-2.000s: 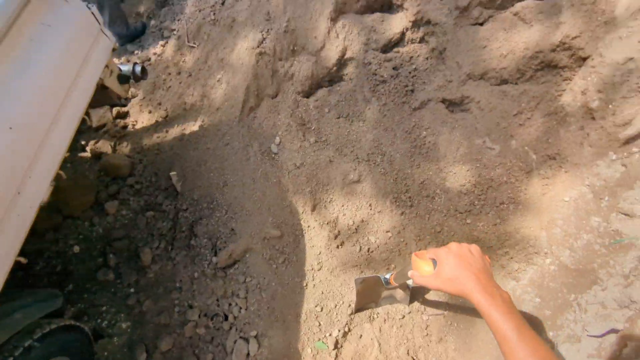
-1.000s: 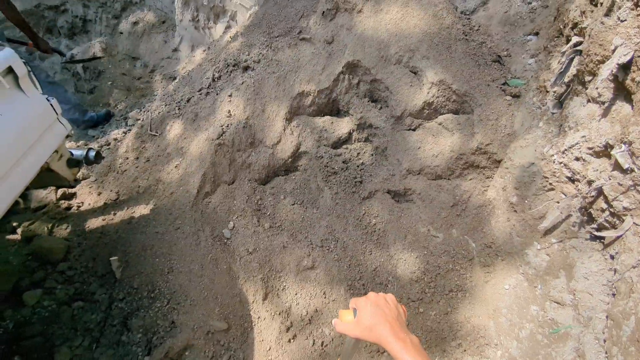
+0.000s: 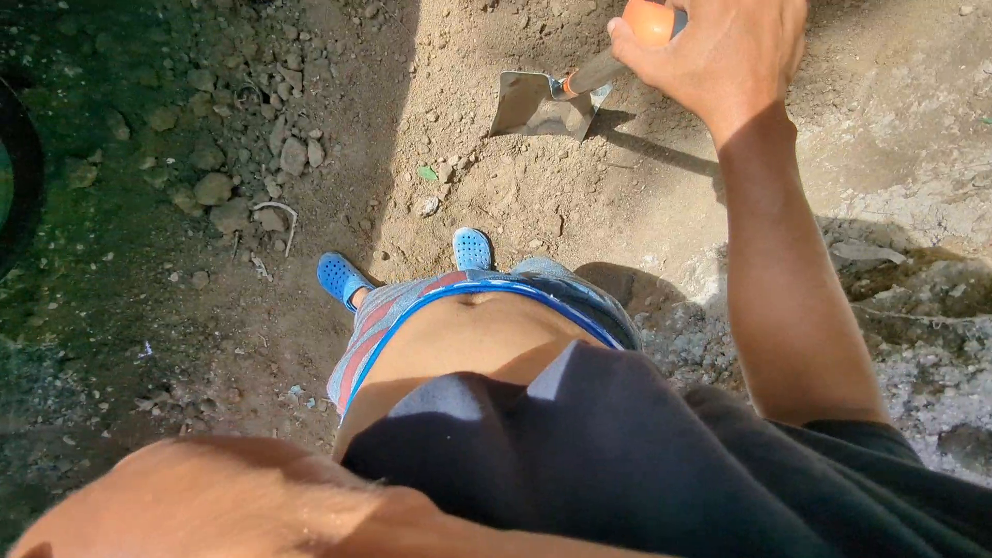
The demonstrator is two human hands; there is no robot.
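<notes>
My right hand (image 3: 717, 58) grips the orange-topped handle of a small square-bladed shovel (image 3: 535, 108) at the upper right. Its shaft slants down and left to a flat metal blade, whose lower edge meets loose, sunlit soil (image 3: 496, 186). The shovel and hand cast a shadow to the right of the blade. My bent left arm (image 3: 232, 496) crosses the bottom of the view; the left hand itself is out of frame.
Below the blade, my feet in blue perforated clogs (image 3: 473, 248) stand on the dirt. Stones (image 3: 213, 188) and a pale twig (image 3: 291, 221) lie in shade on the left. Part of a dark round rim (image 3: 19, 170) shows at the left edge. Rough, rocky ground (image 3: 922, 287) lies at the right.
The view has swung sharply down onto my body and feet. My right hand stays on the handle; the blade, out of sight one second ago, shows again.
</notes>
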